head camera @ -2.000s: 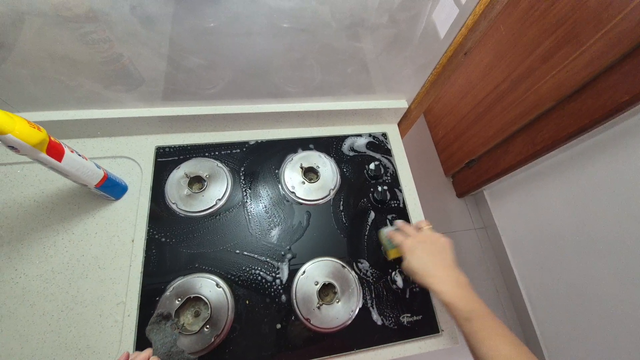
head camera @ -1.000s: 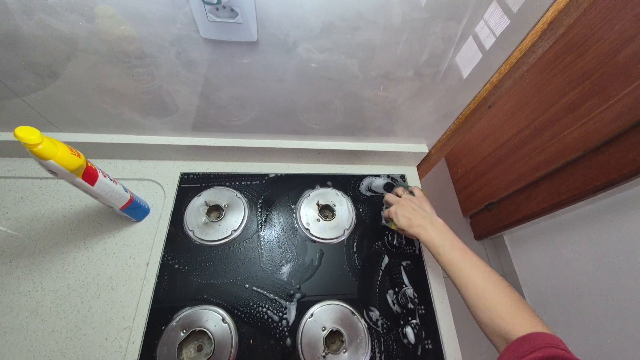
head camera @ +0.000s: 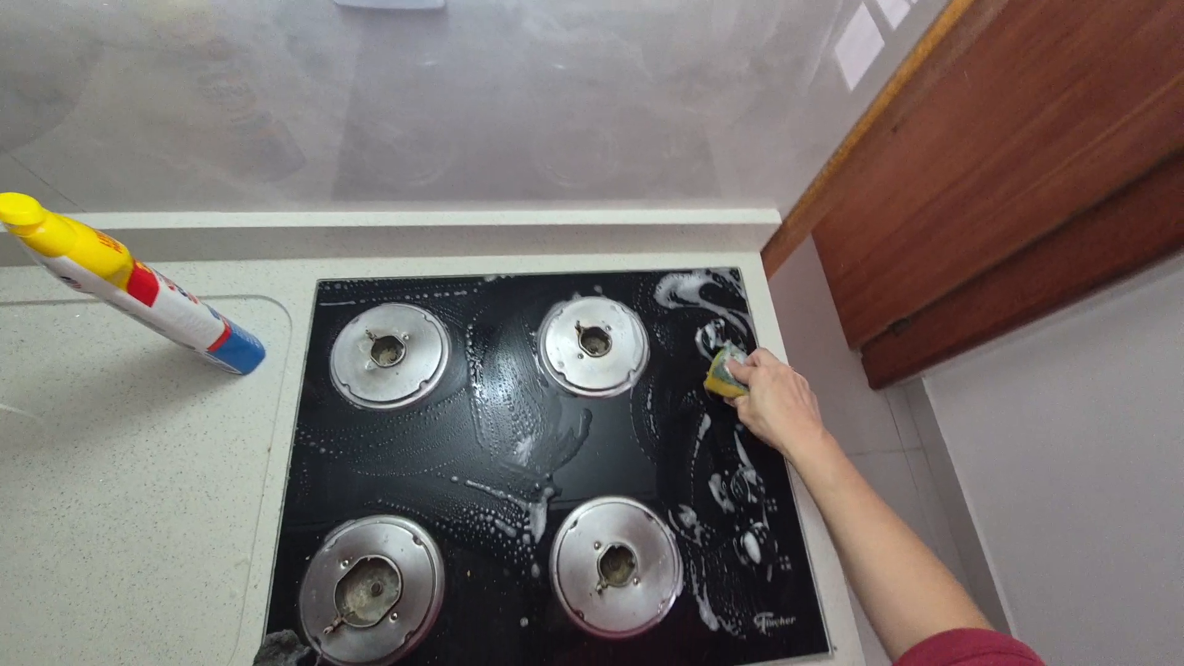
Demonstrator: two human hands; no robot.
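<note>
My right hand is closed on a yellow and green sponge at the right side of a black glass cooktop. The sponge is beside the upper foamy control knob; another soapy knob shows lower down. White suds streak the glass. Four round metal burner bases are uncovered, among them the upper right one and the lower left one. A dark grey, wet-looking thing lies at the cooktop's lower left corner. My left hand is out of view.
A yellow, white and blue cleaner bottle stands on the pale speckled countertop at left. Behind the cooktop rises a glossy grey wall with a low ledge. Reddish wooden cabinetry borders the right, above a tiled floor.
From the top right corner one second ago, my right hand has come down a little along the knobs with the sponge. Fingers seen at the bottom left two seconds ago are out of view.
</note>
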